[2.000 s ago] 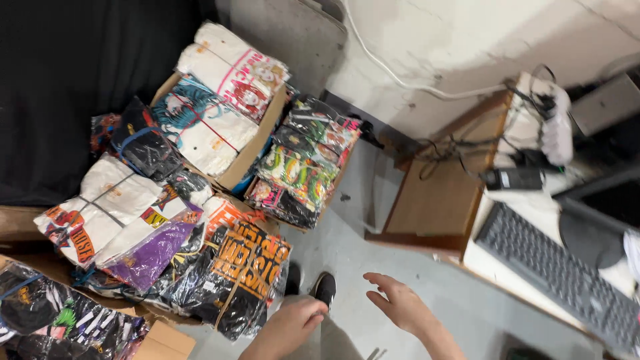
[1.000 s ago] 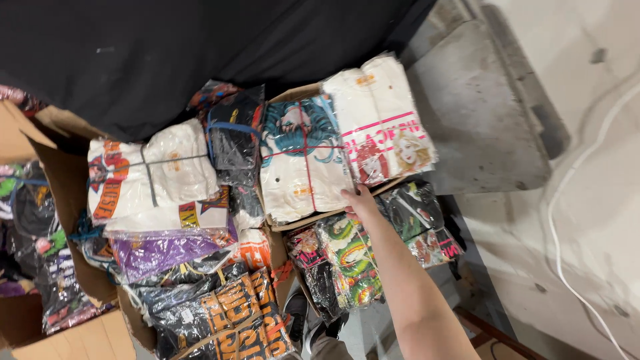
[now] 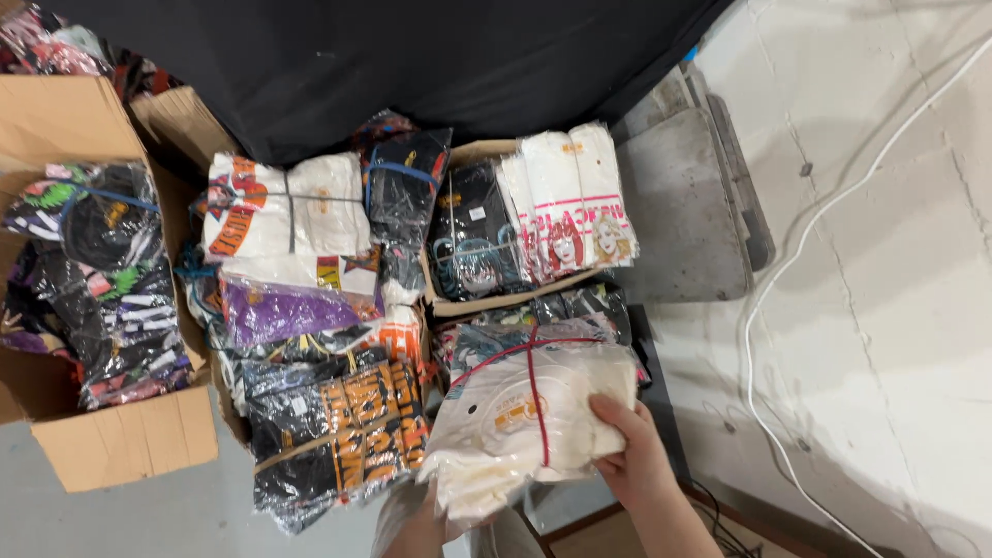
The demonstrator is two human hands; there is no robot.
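A bundle of white T-shirts in clear plastic (image 3: 573,387), tied crosswise with red string, is held over the lower middle of the view. My right hand (image 3: 632,446) grips its right edge, thumb on top. My left hand (image 3: 442,515) is under its lower left edge, its fingers mostly hidden by the bundle. Just beyond stands a cardboard box (image 3: 527,297) with a black T-shirt bundle (image 3: 473,225) and a white T-shirt bundle with pink lettering (image 3: 577,205). To the left lie a black bundle with orange print (image 3: 341,434) and a white bundle tied with dark string (image 3: 287,205).
An open cardboard box (image 3: 124,438) of bagged dark garments stands at the left. Black cloth (image 3: 403,62) hangs behind the boxes. A grey board (image 3: 682,209) leans by the pale wall (image 3: 876,310), where a white cable (image 3: 756,341) runs. Wooden furniture is at the bottom.
The red-tied white bundle, which lay in the middle box with my right hand at it, is lifted out towards me, and a black bundle shows in that box. My left hand has come into view.
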